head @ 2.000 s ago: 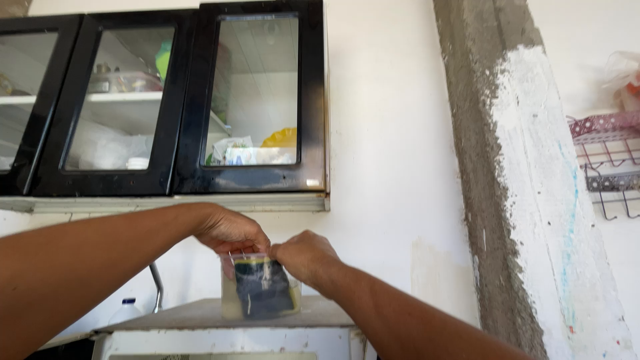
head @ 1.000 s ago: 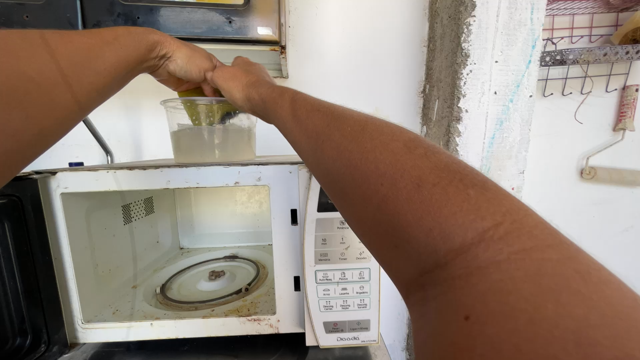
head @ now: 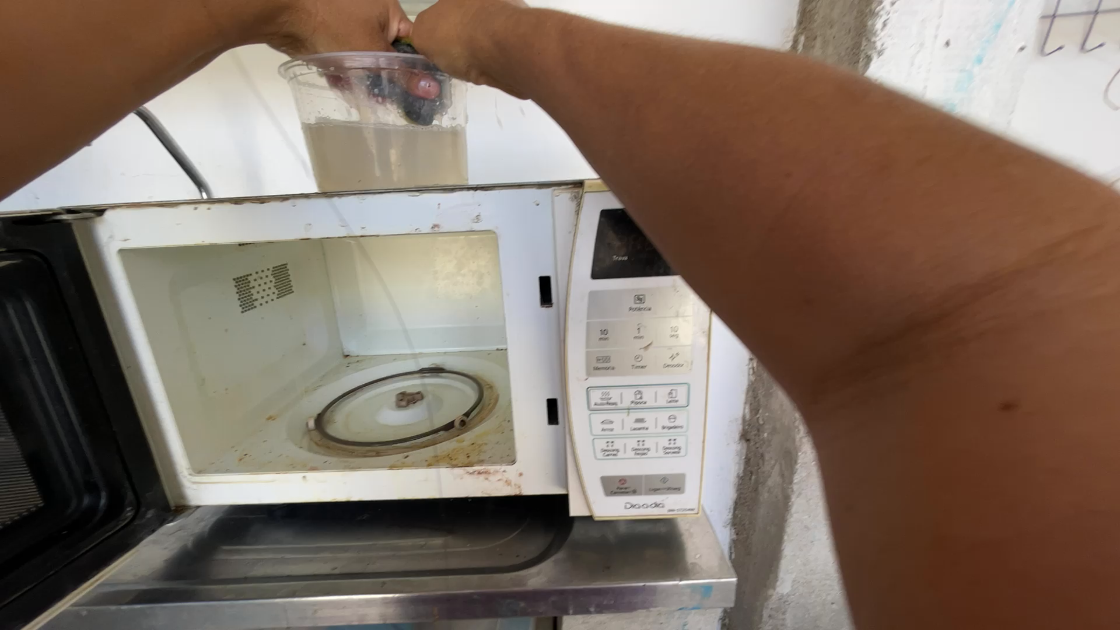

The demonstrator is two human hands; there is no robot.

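A clear plastic tub [head: 389, 153], part filled with cloudy liquid, stands on top of a white microwave oven [head: 350, 486]. My left hand [head: 346, 26] and my right hand [head: 464, 44] meet over its rim, both gripping a dark, wet sponge or cloth [head: 420, 109]. Fingers and the dark piece show blurred through the tub's wall, above the liquid. The top frame edge cuts off part of both hands. The microwave's door [head: 61, 394] is open. Inside, a roller ring [head: 319, 420] lies on the stained floor, around the centre coupling [head: 409, 400].
The microwave rests on a stainless steel counter [head: 647, 582], its door swung out at the left. A curved metal tube [head: 175, 153] is behind at the left. A rough cement and white-painted post [head: 836, 35] stands at the right, with a hooked wire rack [head: 1072, 26] beyond it.
The view has tipped down from the wall cabinets to the microwave. The dark piece, with yellow showing earlier, was bunched above the tub's rim a second ago and now hangs lower inside it.
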